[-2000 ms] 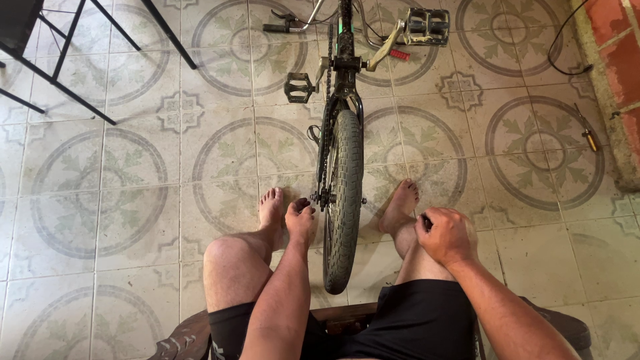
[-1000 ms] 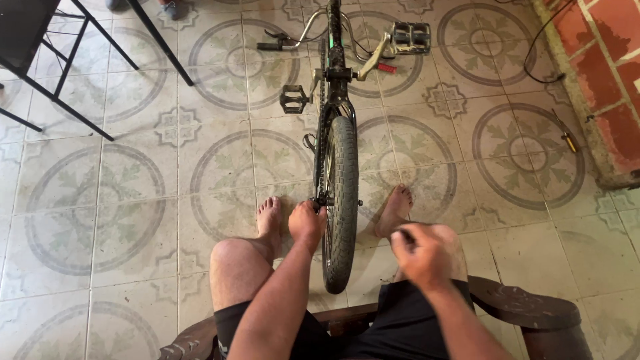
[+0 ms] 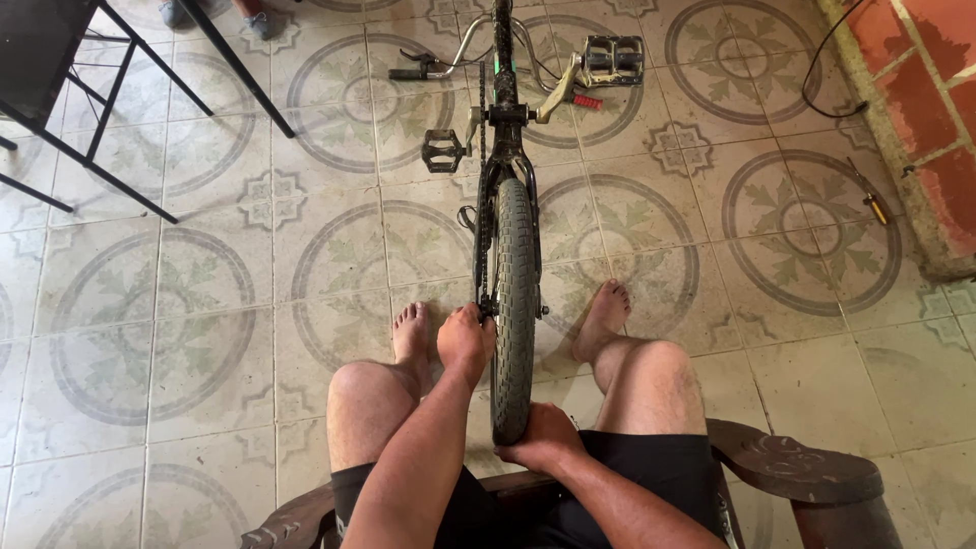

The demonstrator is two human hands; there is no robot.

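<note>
A black bicycle frame point(image 3: 506, 141) stands between my legs, its knobby rear tire point(image 3: 514, 305) toward me. My left hand point(image 3: 467, 343) is at the rear axle on the chain side, fingers curled in; whether it grips the axle nut or a small part is hidden. My right hand point(image 3: 543, 441) is against the near end of the tire, thumb underneath and fingers at its right side. The right end of the axle point(image 3: 542, 311) sticks out uncovered. The chain point(image 3: 483, 152) runs forward to the cranks, with a left pedal point(image 3: 443, 151) and a right pedal point(image 3: 612, 61).
A screwdriver with a yellow and black handle point(image 3: 875, 207) lies on the tiles at the right, near a brick ledge point(image 3: 915, 114) and a black cable point(image 3: 808, 91). A black metal-legged chair point(image 3: 114, 175) stands left. Another person's feet point(image 3: 258, 23) show at the top left. Carved wooden armrests point(image 3: 801, 465) flank me.
My right hand has moved from above my right knee to the near end of the tire. My left hand remains by the rear axle.
</note>
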